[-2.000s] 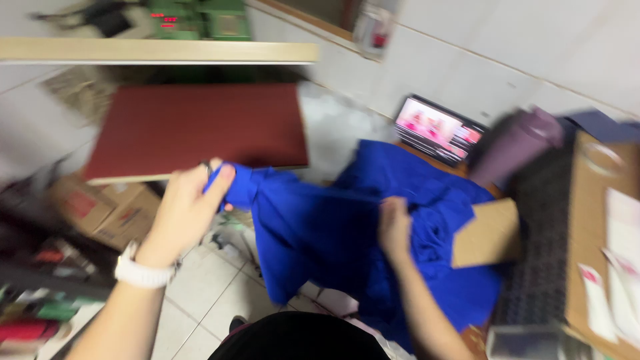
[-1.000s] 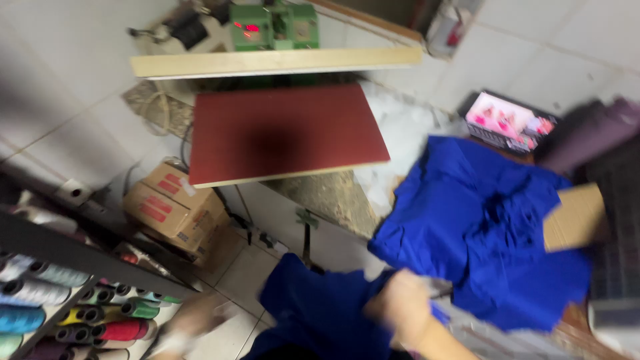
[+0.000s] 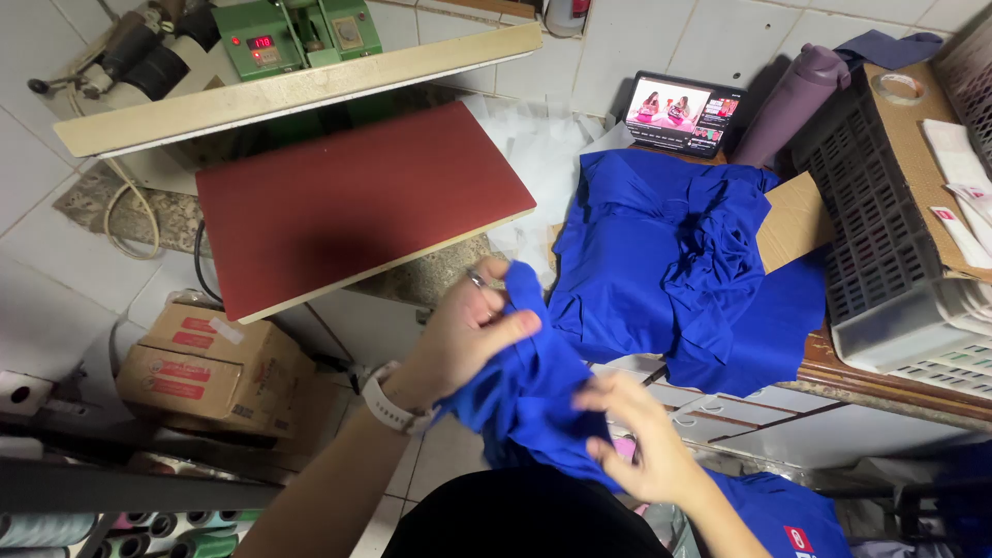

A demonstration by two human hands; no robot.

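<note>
A blue fabric garment [image 3: 535, 380] hangs bunched in front of my body. My left hand [image 3: 480, 333], with a ring and a white wristband, grips its upper edge between thumb and fingers. At the garment's right side is my right hand [image 3: 639, 434], blurred, its thumb and fingers apart; whether it pinches any cloth cannot be told. Beyond my hands a heat press shows its red lower plate [image 3: 364, 201] under a raised cream upper plate [image 3: 302, 85]. To the right, more blue garments [image 3: 620, 256] lie heaped on the counter, with a piece of cardboard [image 3: 794, 221] on them.
A tablet [image 3: 682, 112] and a purple bottle [image 3: 794, 101] stand behind the heap. A grey plastic crate [image 3: 860, 186] with cardboard and tape is at right. Cardboard boxes [image 3: 217, 372] sit on the floor at left, thread spools [image 3: 46, 529] at lower left, another blue garment [image 3: 775, 511] at lower right.
A second ago my left hand was low and off the cloth; now it has risen and holds the garment's edge. The garment has come up with it. The heap on the counter stays put.
</note>
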